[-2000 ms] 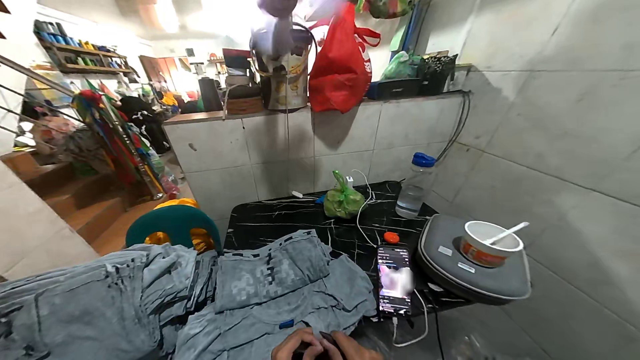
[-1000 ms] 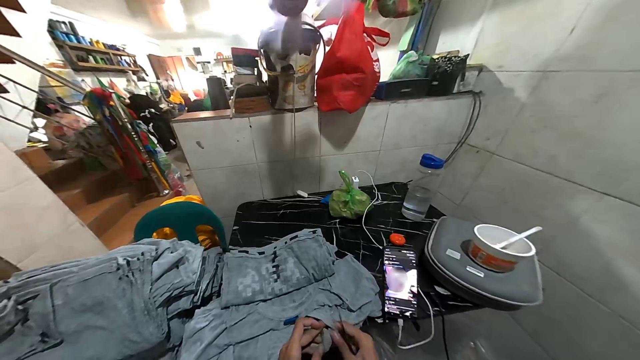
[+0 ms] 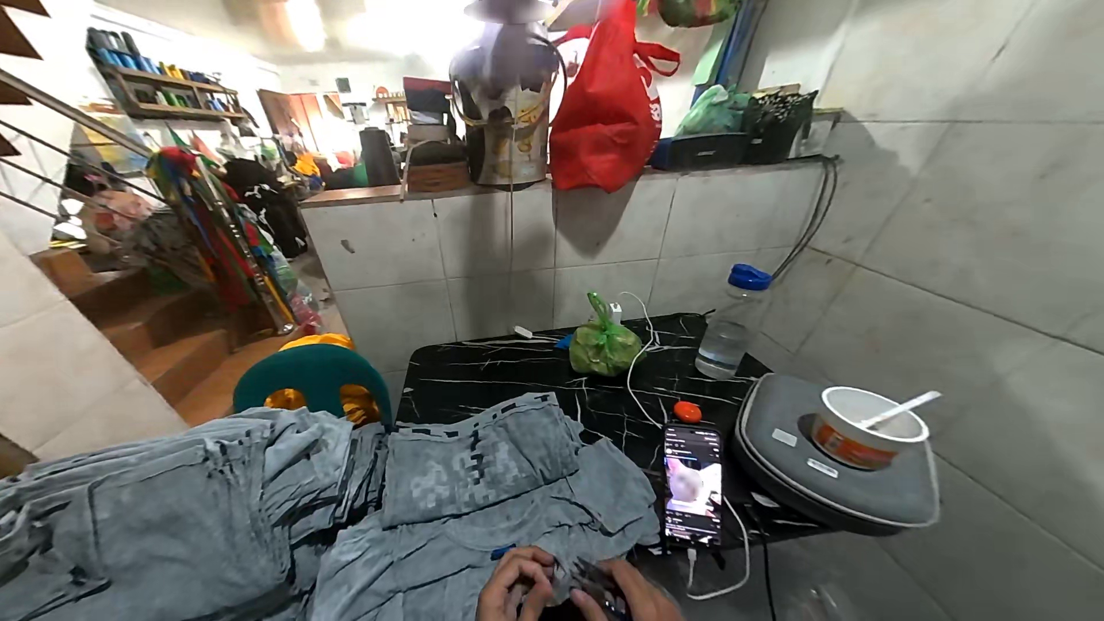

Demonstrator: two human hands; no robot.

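My left hand [image 3: 520, 585] pinches a fold of a grey garment [image 3: 509, 517] at the bottom centre. Close to its right, my right hand [image 3: 628, 591] holds a small dark metal tool [image 3: 595, 580], partly hidden by the fingers, against the cloth; its kind is unclear. A small blue object [image 3: 503, 550] lies on the garment just above my left hand. Behind it is a folded grey piece with a pixel pattern [image 3: 474, 470]. A thick pile of grey garments [image 3: 172, 500] lies at the left. A lit phone [image 3: 693, 483], plugged into a white cable, lies right of the cloth.
On the black marbled table [image 3: 509, 366] stand a knotted green plastic bag [image 3: 604, 345] and a water bottle [image 3: 726, 336]. An orange-red cap [image 3: 687, 411] lies near the phone. A cup with a spoon [image 3: 862, 435] rests on a grey case [image 3: 785, 457]. A green chair [image 3: 315, 379] stands behind the pile.
Both hands have stayed at the bottom centre and their fingers have shifted on the cloth. The dark tool shows more plainly now in my right hand.
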